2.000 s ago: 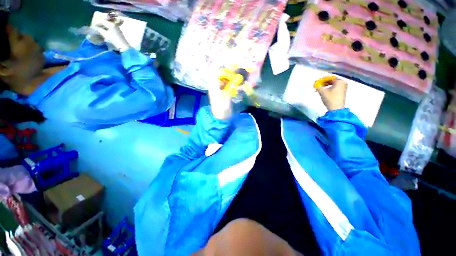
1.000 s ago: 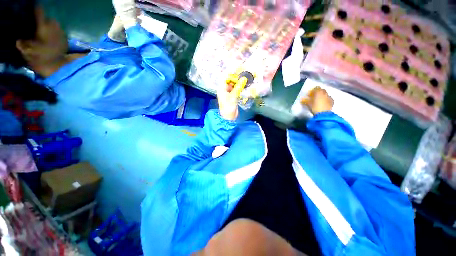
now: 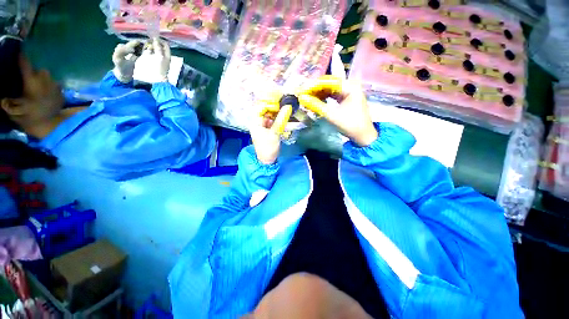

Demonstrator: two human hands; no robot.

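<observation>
A wristwatch (image 3: 289,101) with a round dark face is in my left hand (image 3: 272,122), its face turned up. Yellow-orange finger cots cover my fingertips, and my left thumb lies at the watch's lower edge. My right hand (image 3: 344,109) is at the watch's right side with its cotted fingertips close together beside the case. Whether they touch the watch or hold something small cannot be told. The watch is over the near edge of the plastic-covered pink tray (image 3: 249,68).
A large pink foam tray (image 3: 399,56) of watches lies at the right, with a white sheet (image 3: 437,134) in front. A clear packet (image 3: 523,165) is at far right. Another person in blue with white gloves (image 3: 153,62) works at the left, near another pink tray (image 3: 181,28).
My right hand has moved left from the white sheet to the watch. My left hand still holds the watch. The neighbour's gloved hands have also moved.
</observation>
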